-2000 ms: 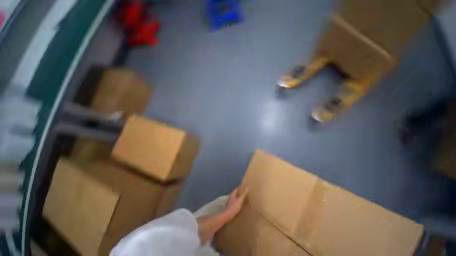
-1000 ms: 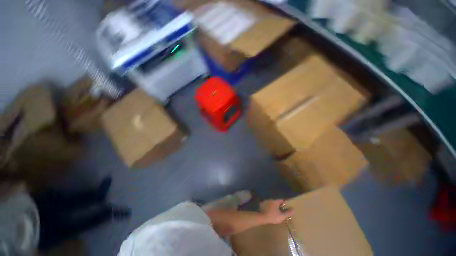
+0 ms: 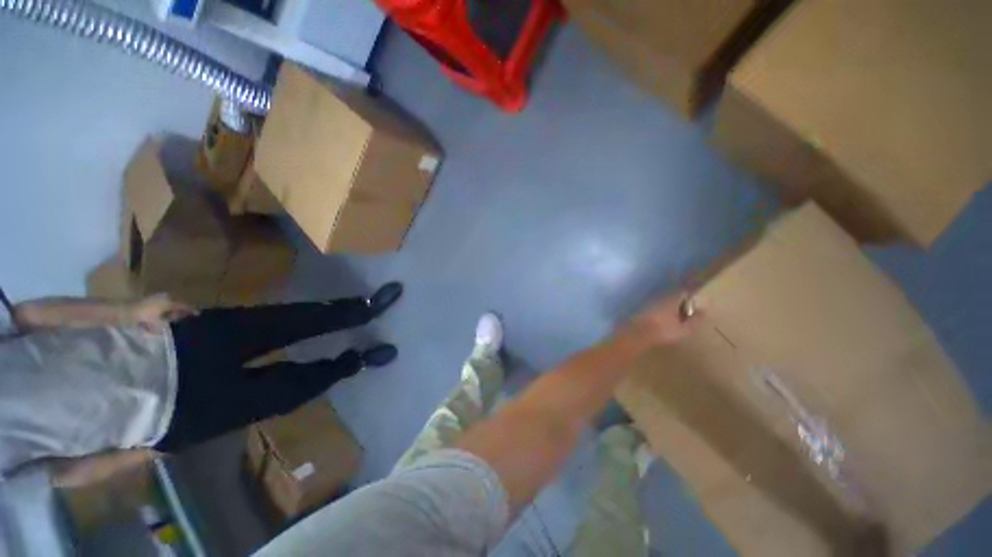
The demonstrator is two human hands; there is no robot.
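Observation:
A large closed brown carton (image 3: 870, 359) fills the lower right of the head view, tilted, with shiny clear tape on its top. My left hand (image 3: 666, 318) is at the carton's near upper-left edge and grips it, with the arm reaching in from the bottom. A small shiny spot shows at the fingers. The fingertips are blurred. My right hand is not in view. The carton's lower part is cut off by the frame.
A person in dark trousers (image 3: 272, 337) stands at left. Other cartons stand at upper left (image 3: 337, 163), lower left (image 3: 305, 457) and upper right (image 3: 870, 98). A red stool (image 3: 490, 54) is at the top, near a white machine (image 3: 326, 33) with a silver duct (image 3: 131, 38).
The view has swung from the side bench and pallet truck toward the machine and the other person. My left hand has stayed at the large carton, which now shows more to the right.

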